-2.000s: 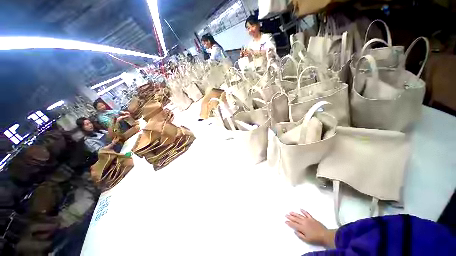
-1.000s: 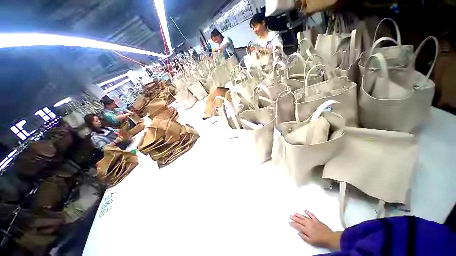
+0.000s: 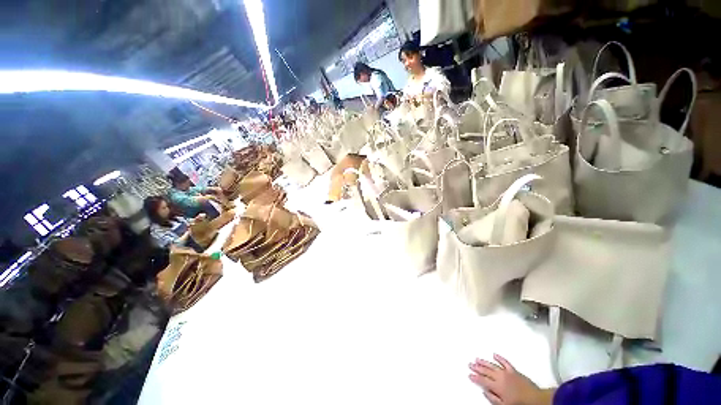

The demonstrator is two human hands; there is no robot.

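Note:
My right hand [image 3: 510, 386] lies flat on the white table [image 3: 340, 332] at the bottom right, fingers a little apart and holding nothing; the purple sleeve is cut off by the picture's edge. My left hand is out of the picture. A beige tote bag [image 3: 605, 277] lies flat just beyond my right hand, handles towards me. Another beige tote bag [image 3: 490, 265] stands upright left of it. Many more beige totes stand crowded behind, handles up.
Folded tan tote bags [image 3: 273, 241] lie in overlapping rows along the left side. Two people sit at the left edge; one person [image 3: 423, 83] and another stand at the far side. Dark heaps [image 3: 75, 316] are at lower left. Bags hang at upper right.
The view has shifted slightly, so the bags and my right hand sit lower and further right. My right hand stays flat on the table. The far standing person now bends forward.

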